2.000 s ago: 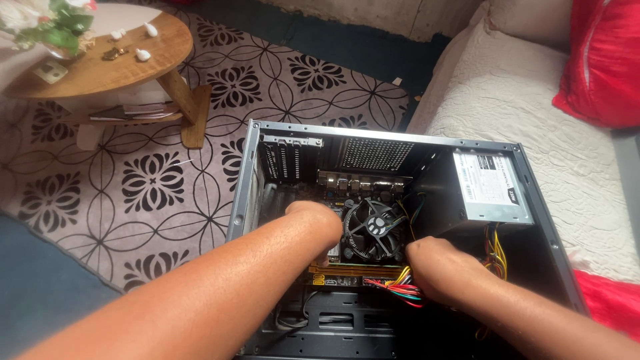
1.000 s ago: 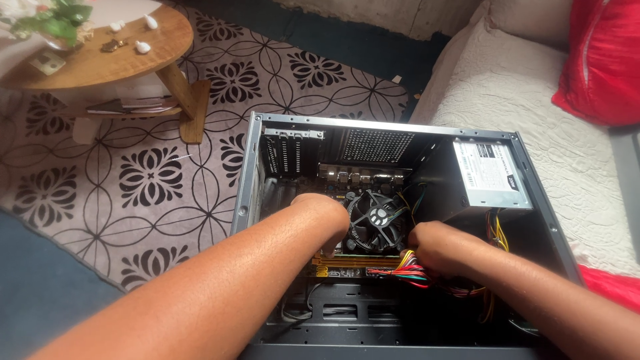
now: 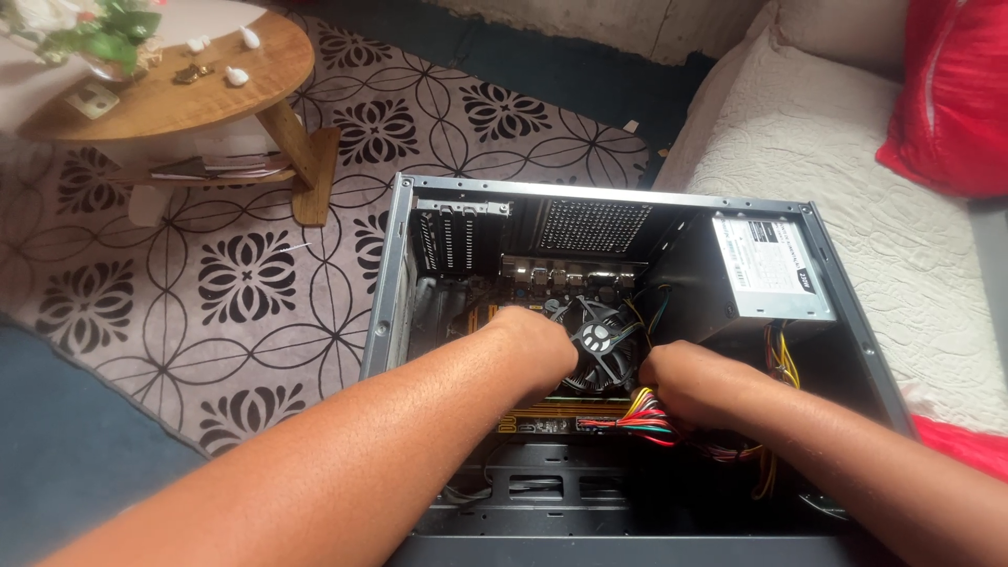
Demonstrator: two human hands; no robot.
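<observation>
Both hands reach into an open desktop computer case. My left hand is at the left edge of the black CPU cooler fan, its fingertips hidden behind the hand. At the cooler's right edge is my right hand, fingers curled downward and also hidden, so whether it grips anything cannot be told. A bundle of coloured power cables passes just below the right hand into the motherboard's near edge. Yellow-edged memory slots lie in front of the cooler, and metal rear ports lie behind it.
A power supply fills the case's right rear, with yellow cables hanging from it. Right of the case stands a sofa with a quilted cream cover and a red cushion. A wooden side table stands on the patterned rug.
My left hand stays at the cooler's left side, turned slightly differently. My right hand remains by its right edge, close to the cable bundle. Nothing has plainly been taken out or let go.
</observation>
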